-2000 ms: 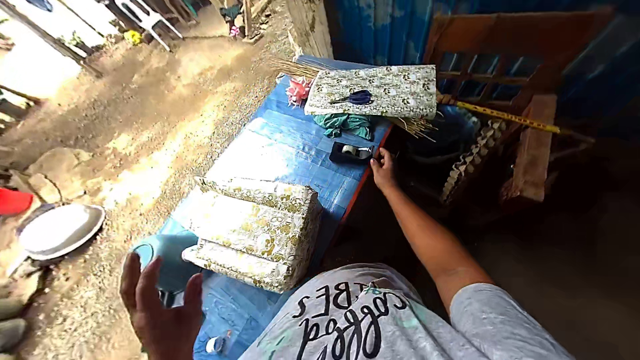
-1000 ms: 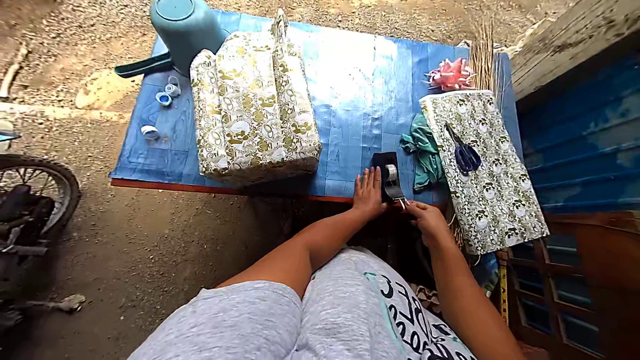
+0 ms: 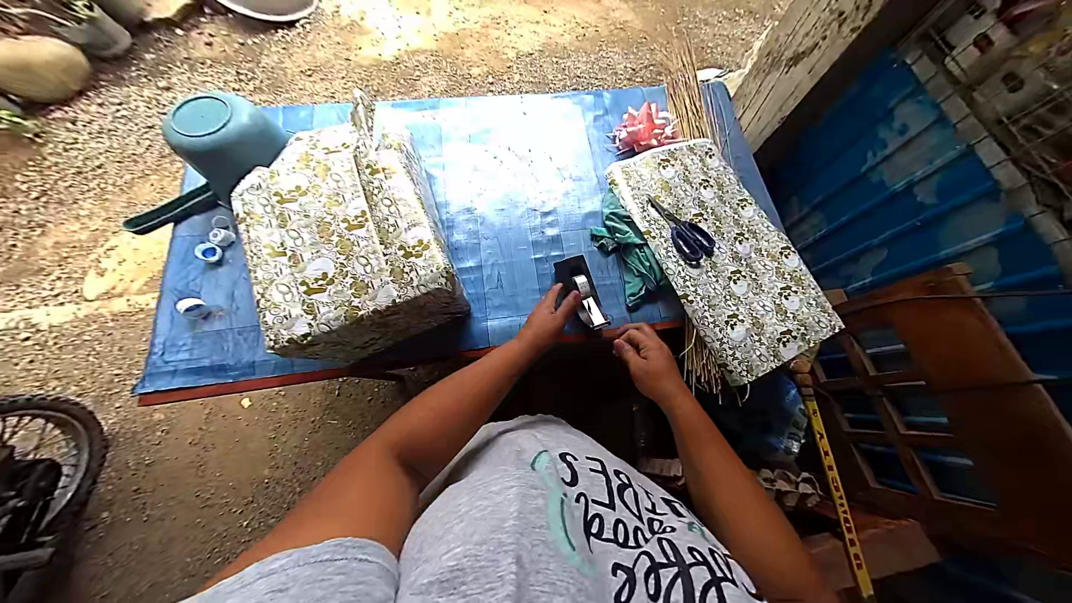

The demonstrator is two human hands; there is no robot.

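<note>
My left hand rests against the left side of a black tape dispenser near the table's front edge. Just right of the dispenser's cutting end is my right hand, its fingers pinched together; whether a strip of tape lies between them is too small to tell. Left of my hands stands a box wrapped in patterned paper. On the right, dark-handled scissors lie on a flat stack of the same patterned paper, beside a crumpled green cloth.
The blue-covered table also holds a pink ribbon bow, thin sticks, an upturned teal dipper and small white containers. A yellow measuring tape and wooden frame stand right, a motorcycle wheel lower left.
My left hand was raised near the wrapped box two seconds ago and has come to the tape dispenser. My right hand has moved off the dispenser's end. The view has swung strongly.
</note>
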